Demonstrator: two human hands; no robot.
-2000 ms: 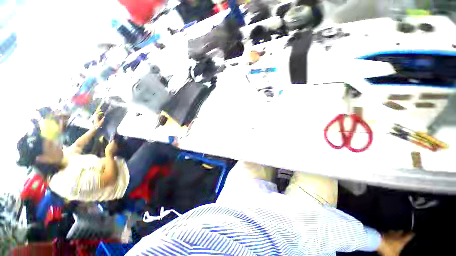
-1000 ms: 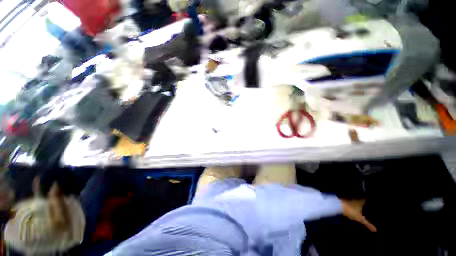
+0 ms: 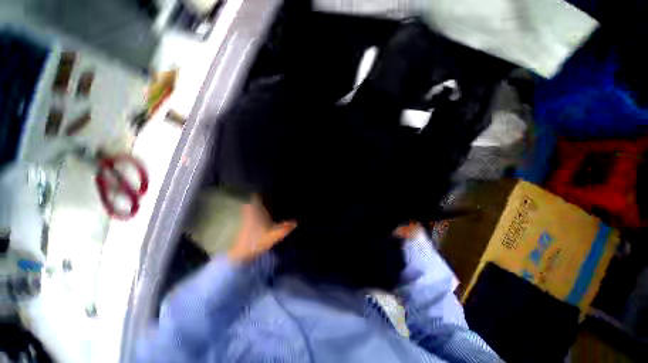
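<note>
A large ragged black bundle [image 3: 341, 177] lies over my lap and against my body in the middle. My left hand [image 3: 257, 232] is at its left side, thumb and fingers around its near edge, blurred. My right hand [image 3: 409, 230] is at its right side, mostly hidden by the dark cloth, with only a bit of the fingers showing. The bundle sits between both hands. Single pieces in it cannot be told apart.
The white sewing table [image 3: 92, 248] is on the left, with red-handled scissors [image 3: 122, 186] and small yellow-green tools [image 3: 160, 92] on it. A brown carton [image 3: 551, 244] with blue tape stands at right. Pale cloth or paper [image 3: 511, 32] lies at top right, a red-orange crate or stool [image 3: 600, 170] below it.
The view has swung right and down, so the table is now at the left. Both hands are now at the black bundle; earlier only my right hand showed, low at the right.
</note>
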